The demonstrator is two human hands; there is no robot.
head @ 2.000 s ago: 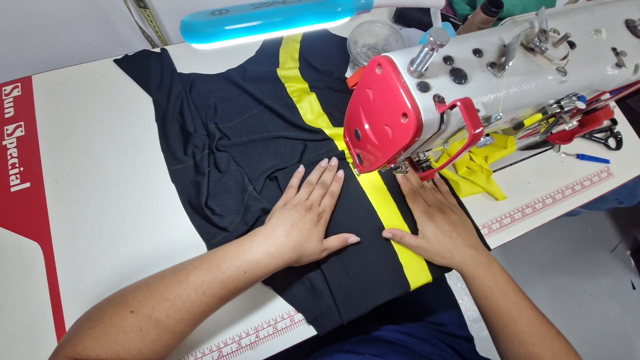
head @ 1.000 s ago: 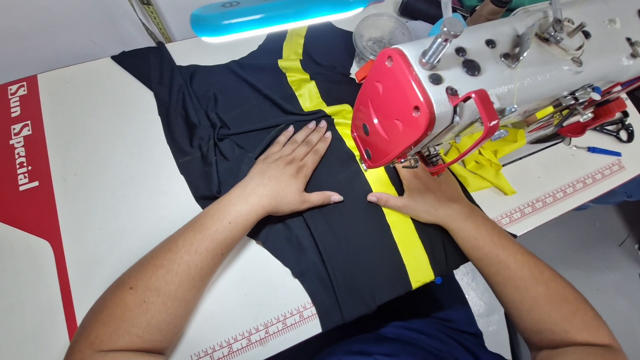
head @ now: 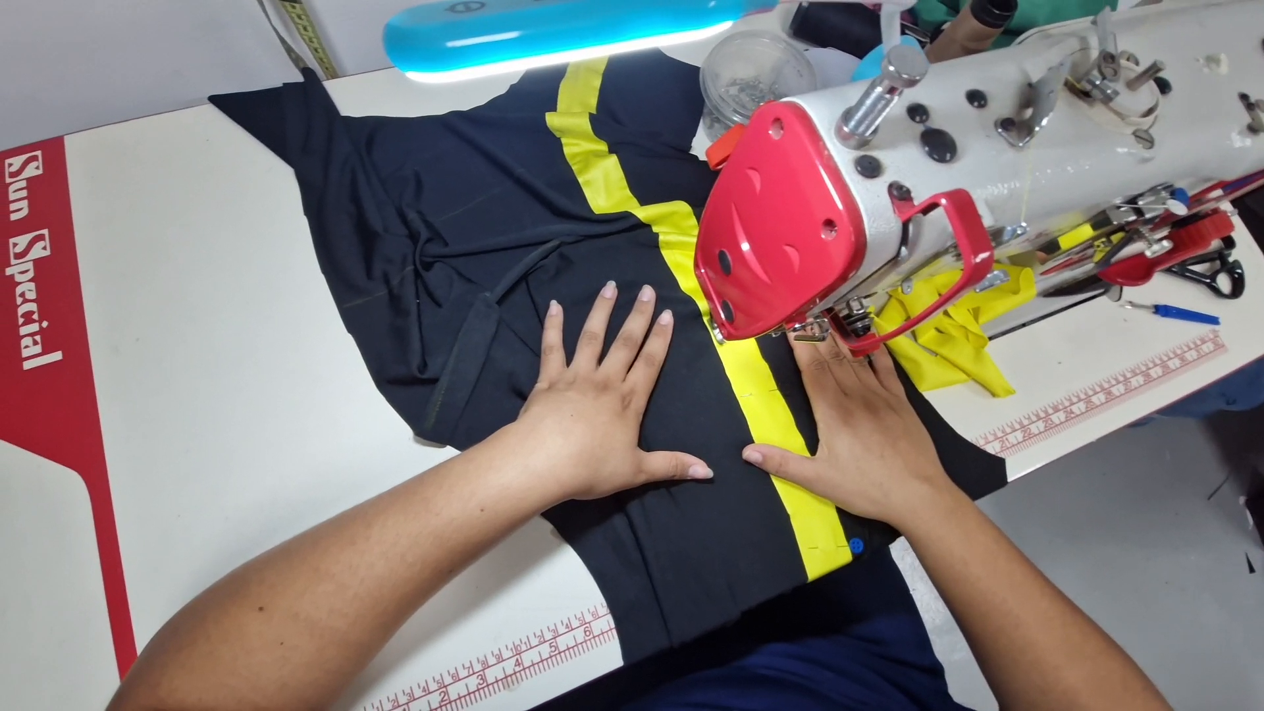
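Note:
Black fabric lies across the table with a bright yellow strip running along it and passing under the head of a sewing machine. My left hand rests flat on the black fabric, left of the strip, fingers spread. On the strip's other side, my right hand presses the fabric, its thumb on the yellow and its fingertips partly hidden beneath the machine head. A blue round-headed pin shows at the strip's near end. The needle and presser foot are mostly hidden.
A bright blue-cased lamp hangs over the back edge. Beside the machine head stands a clear tub of small metal items. Yellow scraps, a small blue tool and black-handled scissors lie at the right. Printed rulers run along the table's front.
The strip and black fabric have slid toward me under the machine; the blue pin, first visible one second ago, remains at the near end. Both hands stay flat on the cloth.

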